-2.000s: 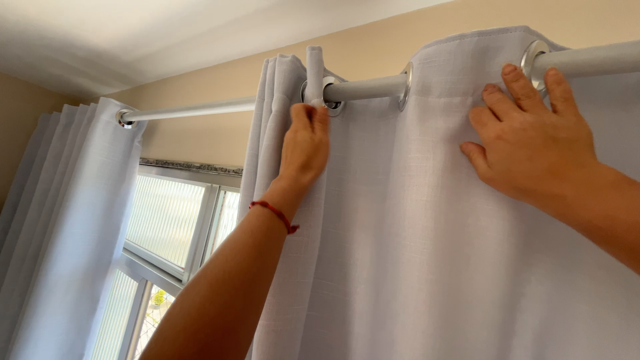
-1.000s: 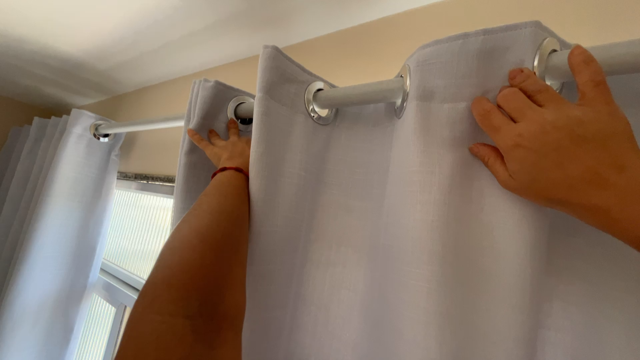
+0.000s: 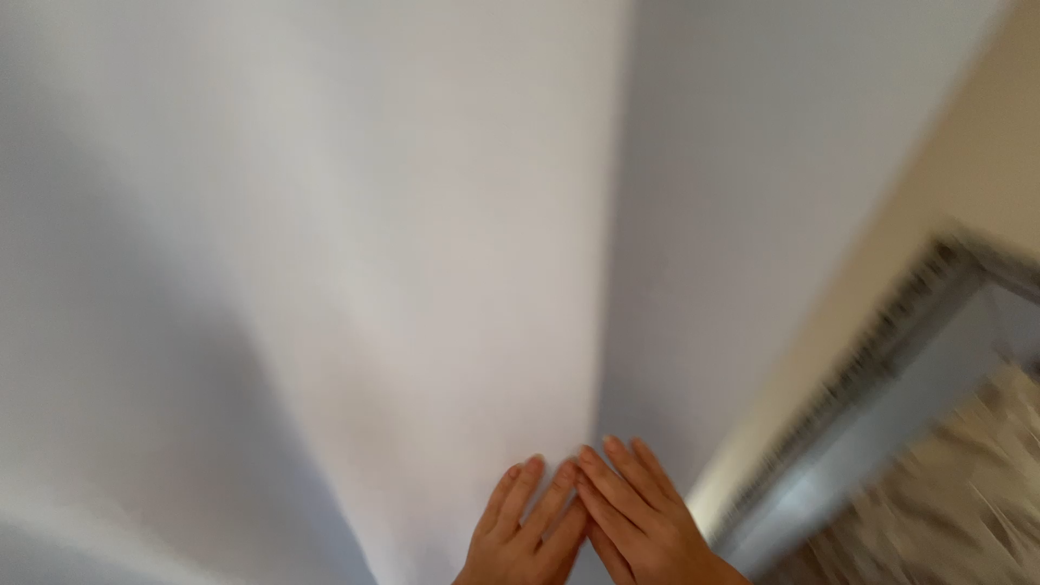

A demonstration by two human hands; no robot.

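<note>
A pale grey fabric curtain (image 3: 455,244) fills most of the blurred head view, with a fold edge running down its middle. At the bottom, my left hand (image 3: 528,520) rests against the curtain with fingers spread. Beside it, my right hand (image 3: 642,512) lies against the cloth too, its fingers extended. The index fingers touch or nearly touch at the fold. Neither hand is closed around the fabric. The curtain rod and metal grommets are out of view.
A beige wall strip (image 3: 918,195) borders the curtain on the right. Beyond it are a rough, dark-edged metal frame (image 3: 877,349) and a blurred brown-and-grey patterned surface (image 3: 959,479) at the lower right.
The view has swung strongly away from the rod. My hands, apart near the rod's rings before, are now side by side lower on the curtain cloth.
</note>
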